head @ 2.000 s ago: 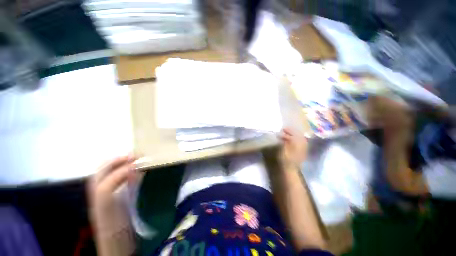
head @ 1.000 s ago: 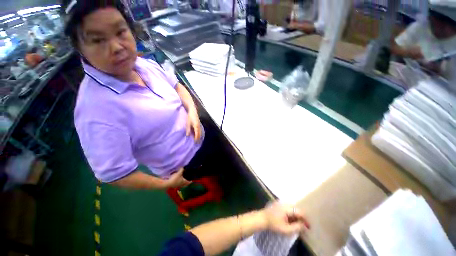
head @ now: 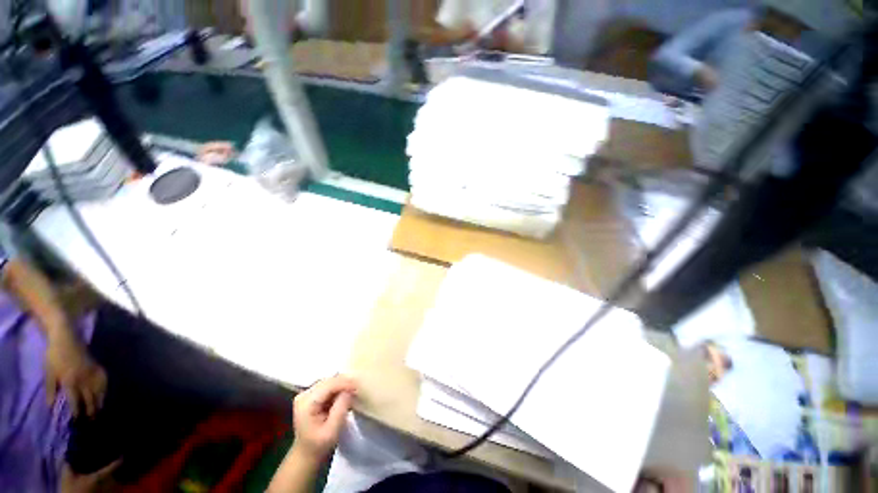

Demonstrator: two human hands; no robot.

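A loose pile of flat white slabs, calculator housings by their shape (head: pixel 554 351), lies on the tan bench (head: pixel 390 337) in front of me. My left hand (head: pixel 325 414) is at the bench's front edge, left of the pile, with its fingers curled. Whether it holds anything cannot be told. A small skin-toned patch at the bottom edge, by the pile's near right corner, may be part of my right hand (head: pixel 651 485); it is almost wholly cut off. A thick dark blurred shape, perhaps the electric screwdriver (head: pixel 761 226), hangs at the right. A thin black cable crosses over the pile.
A tall white stack (head: pixel 501 159) stands on a brown board (head: pixel 424 237) behind the pile. A white sheet (head: pixel 241 279) covers the left bench, with a grey disc (head: pixel 175 185) and a clear bag (head: pixel 272 162). A seated person (head: pixel 38 385) is at left; a colourful printed sheet at lower right.
The view has swung right since one second ago, bringing the pile and stack to the middle and the person to the left edge. My left hand stays by the bench edge. The dark shape has come into view.
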